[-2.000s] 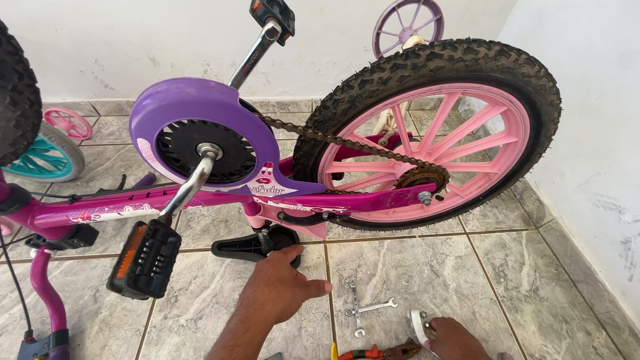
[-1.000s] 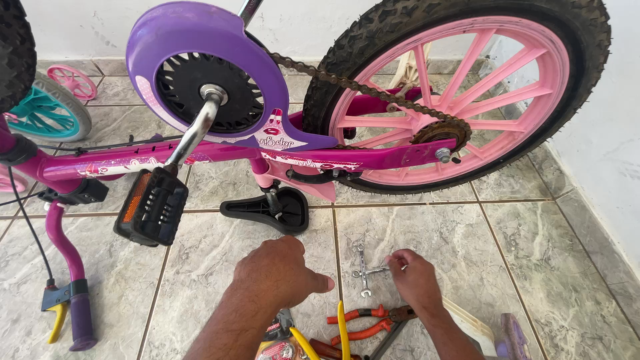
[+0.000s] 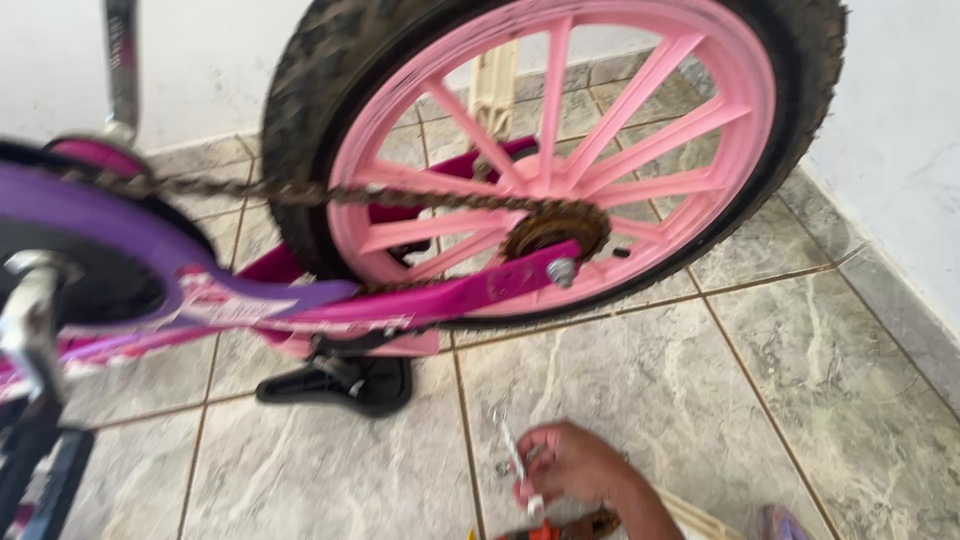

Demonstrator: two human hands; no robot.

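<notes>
At the lower middle is my right hand (image 3: 577, 465), its fingers curled at a metal wrench (image 3: 511, 446) just above the tiled floor; blur hides whether the wrench is lifted. Small metal parts (image 3: 502, 469) show beside and behind the fingers. My left hand is out of view. Above stands a bicycle with its pink rear wheel (image 3: 551, 176), rusty chain (image 3: 420, 196), rear sprocket (image 3: 559, 229) and axle nut (image 3: 561, 271). Its magenta frame (image 3: 450, 296) runs to the purple chain guard (image 3: 90, 225) and a crank arm (image 3: 34, 322) at the left.
A black saddle (image 3: 345, 386) is low under the frame, near the floor. Orange-handled pliers (image 3: 544, 531) lie at the bottom edge, by a cream plastic strip (image 3: 697, 517) and a purple item (image 3: 780, 523). White walls (image 3: 892, 135) meet behind the wheel.
My left hand has gone out of view. My right hand, earlier with fingertips at the crosswise wrench, now has its fingers curled at a wrench pointing away. The view has moved closer and rightward.
</notes>
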